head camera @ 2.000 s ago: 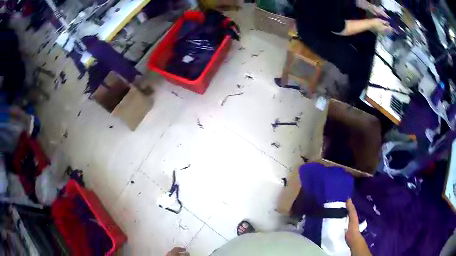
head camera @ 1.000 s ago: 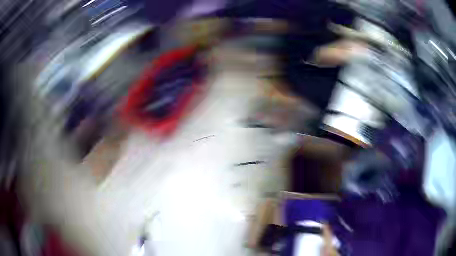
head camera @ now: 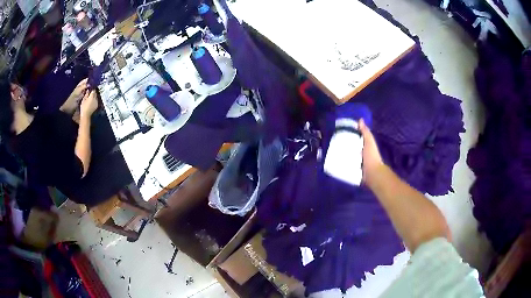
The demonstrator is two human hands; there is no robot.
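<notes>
My right hand (head camera: 371,156) grips a bundle of cut pieces (head camera: 344,152), with the thumb along its right side. The bundle shows a white face, a violet-blue end at the top and a dark tie strip (head camera: 346,126) across it. It is held out above a large heap of dark purple cloth (head camera: 326,215); whether it touches the heap I cannot tell. My left hand is not in view.
A white table (head camera: 326,41) with a wooden edge stands ahead. At left, a person (head camera: 52,145) works at a sewing table with thread cones (head camera: 206,65). Open cardboard carton (head camera: 195,224), clear plastic bag (head camera: 237,183) and red basket (head camera: 73,273) are lower left.
The view has swung right, bringing the white table and cloth heap to the middle. The bundle is still in my right hand, now raised and stretched forward. My left hand, partly seen earlier, is gone.
</notes>
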